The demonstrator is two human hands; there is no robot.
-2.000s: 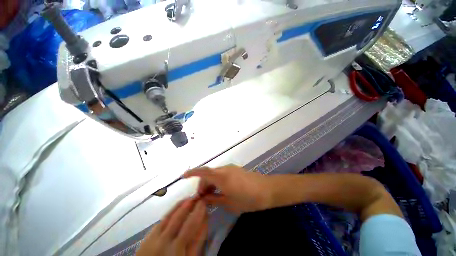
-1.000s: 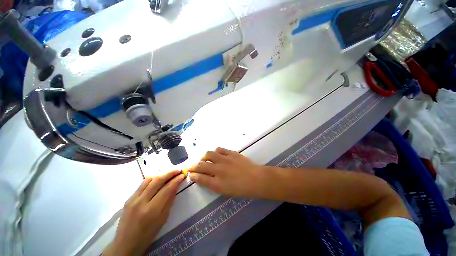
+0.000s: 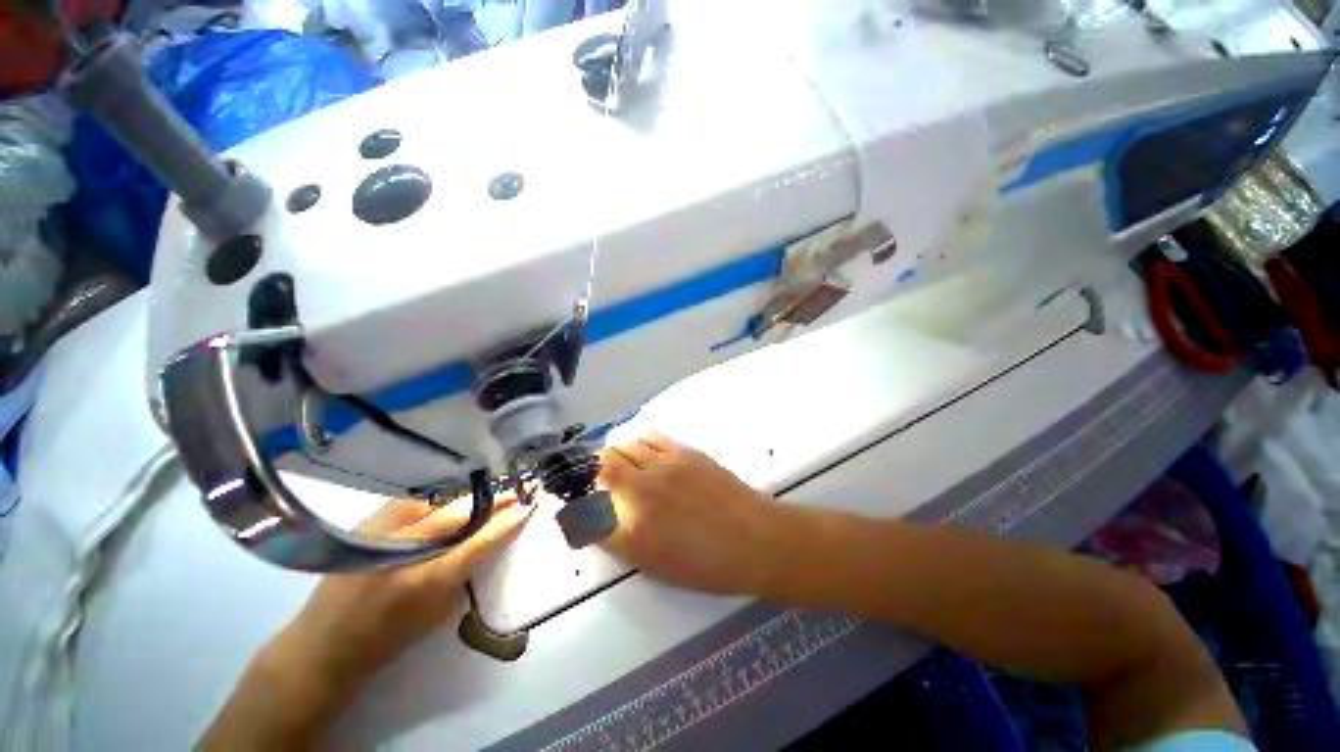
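The white industrial sewing machine [image 3: 661, 221] with a blue stripe fills the middle. My left hand [image 3: 368, 588] lies flat and low at the needle area, its fingers partly hidden behind the shiny curved thread take-up guard [image 3: 243, 470]. My right hand [image 3: 691, 514] is just right of the presser foot area, with its fingertips hidden behind the dark round attachment [image 3: 585, 514]. A small bright white patch shows by the left fingertips. Any cloth piece under the fingers cannot be told from the white bed.
White fabric panels [image 3: 88, 588] lie left of the machine. The table-edge ruler [image 3: 823, 624] runs along the front. Red-handled scissors [image 3: 1183, 316] lie at the right end. A blue basket [image 3: 1234, 514] with a pink bundle [image 3: 1161, 532] is at the lower right. A blue plastic bag [image 3: 235, 88] is behind the machine.
Both hands have moved from the front table edge up to the needle area, the left fingers now behind the guard. The view has shifted closer to the machine head.
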